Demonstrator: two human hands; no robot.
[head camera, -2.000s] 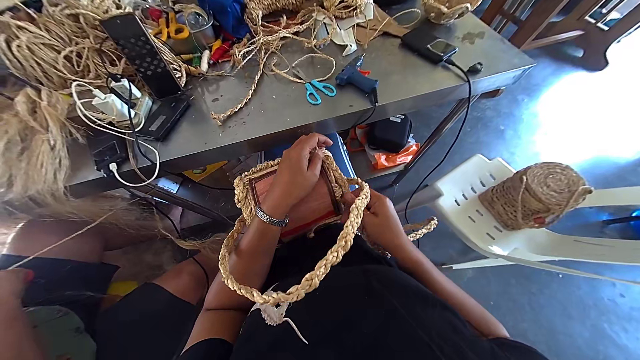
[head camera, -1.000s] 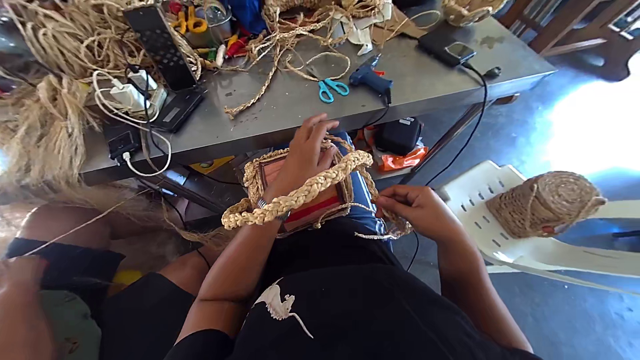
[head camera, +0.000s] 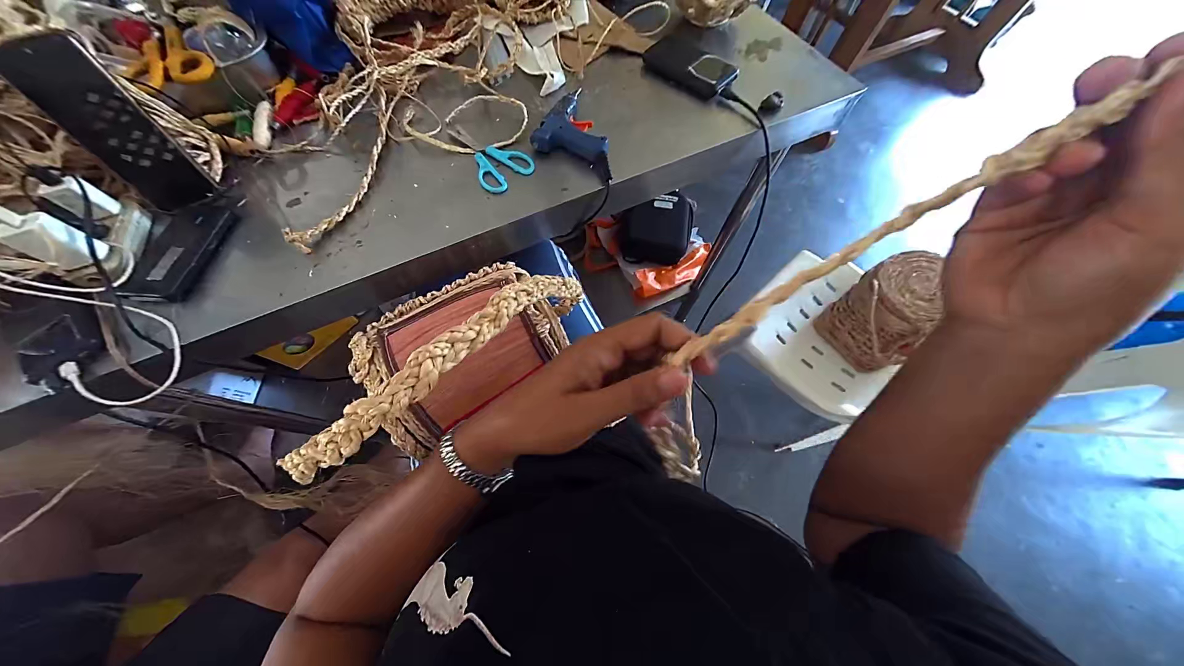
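A twisted natural-fibre cord (head camera: 814, 268) runs taut between my two hands. My left hand (head camera: 592, 379), with a metal watch band at its wrist, pinches the cord near my lap. My right hand (head camera: 1082, 185) is raised at the upper right, its fingers closed around the cord's thicker part. To the left of my left hand, a basket-like piece with a reddish wood-look panel (head camera: 453, 338) and braided edging lies on my lap. A thick braided fibre handle (head camera: 435, 365) crosses over the panel. Part of the piece is hidden behind my left hand.
On the metal table (head camera: 444, 213) are blue-handled scissors (head camera: 502, 168), a glue gun (head camera: 569, 134), heaped fibre cord (head camera: 398, 55), a black device (head camera: 689, 67) and a propped phone (head camera: 102, 116). A cord roll (head camera: 883, 310) sits on a white plastic chair (head camera: 800, 347). Another person's legs (head camera: 268, 569) are at lower left.
My right hand has risen from beside the panelled piece to the upper right, stretching the cord. My left hand has moved from over the panel to its right side and now grips the cord.
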